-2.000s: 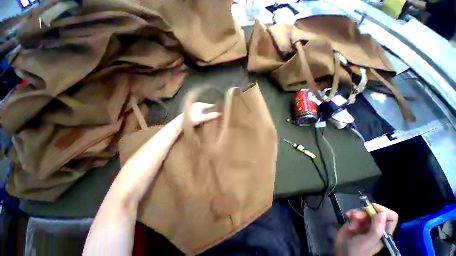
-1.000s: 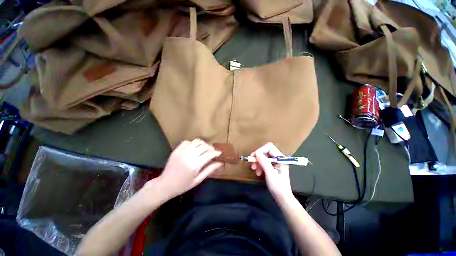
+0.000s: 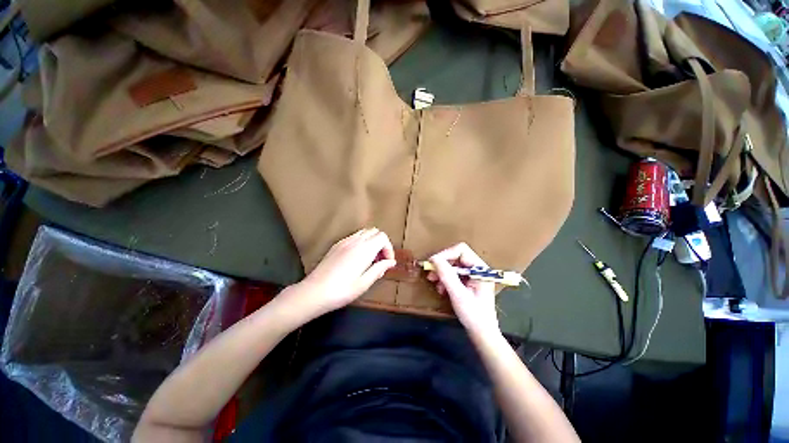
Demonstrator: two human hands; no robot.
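A brown tote bag [image 3: 493,164] lies flat on the green table, its bottom edge toward me. A reddish-brown leather patch [image 3: 403,265] sits low on its centre seam. My left hand [image 3: 355,264] rests on the bag at the patch's left side, thumb and finger together; whether they pinch a thread cannot be told. My right hand [image 3: 465,281] holds a white pen tool [image 3: 491,275] with its tip at the patch's right side. Thread ends hang below the handle [image 3: 529,65]. A cream closure tab [image 3: 422,98] shows at the mouth centre.
Heaped brown bags [image 3: 164,130] lie left and behind, more bags [image 3: 675,95] at back right. A red can [image 3: 646,197], a yellow-handled pen tool [image 3: 608,277] and cords [image 3: 636,298] are on the right. A plastic-lined bin [image 3: 104,320] is at lower left.
Since the earliest frame, the bag has been laid flat and my right hand has come in with the pen. In the last second, my left fingers have drawn back off the patch.
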